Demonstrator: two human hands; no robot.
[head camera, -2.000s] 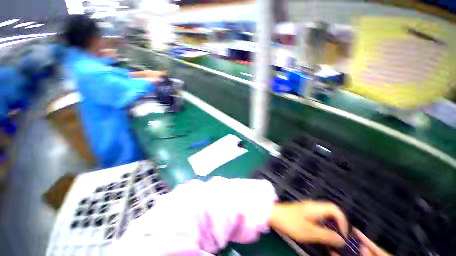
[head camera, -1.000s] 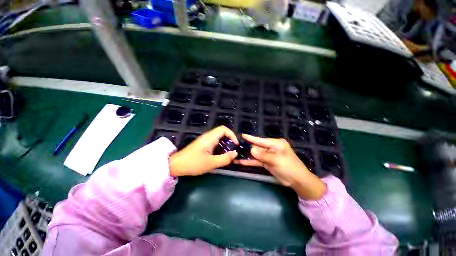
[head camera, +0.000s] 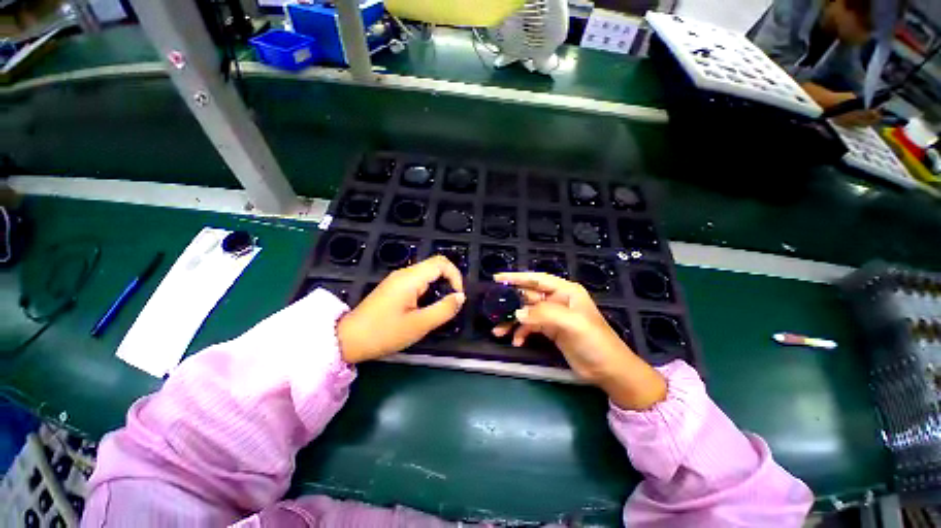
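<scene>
A large black compartment tray (head camera: 469, 195) lies in front of me, with round glossy black units in most of its square pockets. My right hand (head camera: 562, 319) holds a round black unit (head camera: 498, 302) between thumb and fingers over the tray's near side. My left hand (head camera: 403, 309) is just left of it, with thumb and fingers curled around a dark unit (head camera: 437, 296), partly hidden by the fingers. Two pockets in the back row look empty. Another black disc (head camera: 237, 242) lies on the white paper slip (head camera: 182, 307) at left.
A blue pen (head camera: 126, 297) and a thin black cable (head camera: 64, 294) lie at left. A short white-and-red marker (head camera: 805, 340) lies at right, beside stacked clear blister trays (head camera: 908, 376). A metal upright (head camera: 215, 111) stands behind. Beyond are a blue bin (head camera: 282, 48), a white tray (head camera: 731, 64) and a person.
The view has swung from the left side of the bench to the tray and steadied. My hands, close together a second ago, are now slightly apart, each with a unit.
</scene>
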